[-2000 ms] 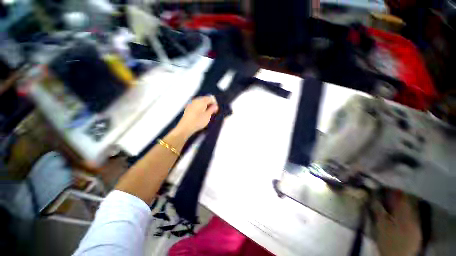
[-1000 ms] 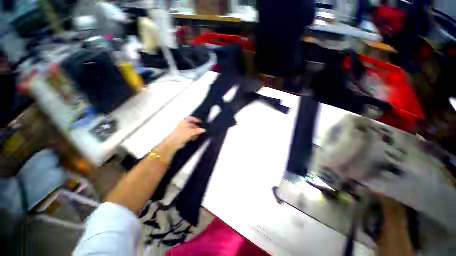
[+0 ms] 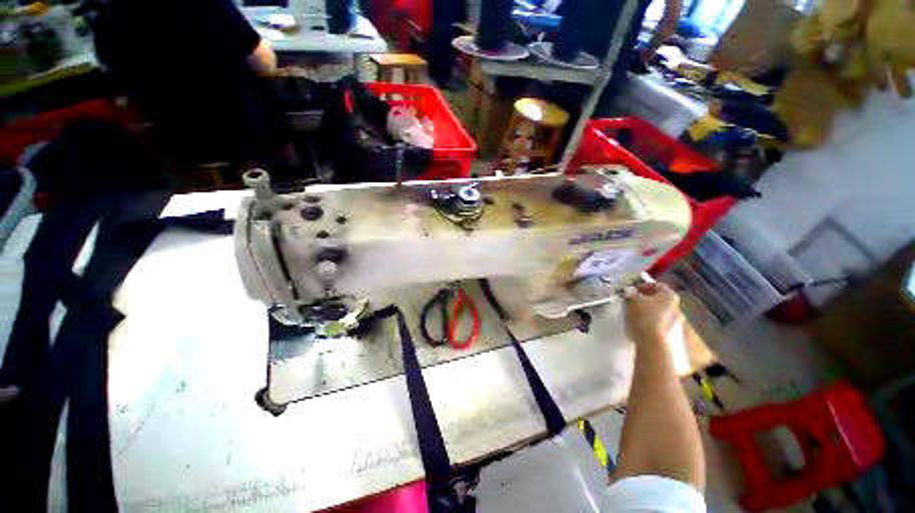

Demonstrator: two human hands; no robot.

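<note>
The off-white sewing machine (image 3: 401, 240) stands across the middle of the white table (image 3: 201, 401). My right hand (image 3: 652, 309) is at the right end of its body, below the label; whether it grips anything is unclear. A narrow dark strip (image 3: 421, 401) runs from beside the needle area over the front edge. A second narrow dark strip (image 3: 537, 386) hangs over that edge farther right. Red and black scissors handles (image 3: 462, 319) lie under the machine arm. Black fabric strips (image 3: 88, 346) overlap at the table's left. My left hand is not in view.
Red crates (image 3: 426, 105) holding dark cloth stand behind the table. A red stool (image 3: 803, 436) is on the floor at the right. A person in black (image 3: 186, 55) is at the back left. A thread stand pole (image 3: 597, 95) rises behind the machine.
The view has swung right. My left hand, earlier on the black strips, has left the picture. My right hand is now at the machine's right end. The wide strip beside the needle no longer shows.
</note>
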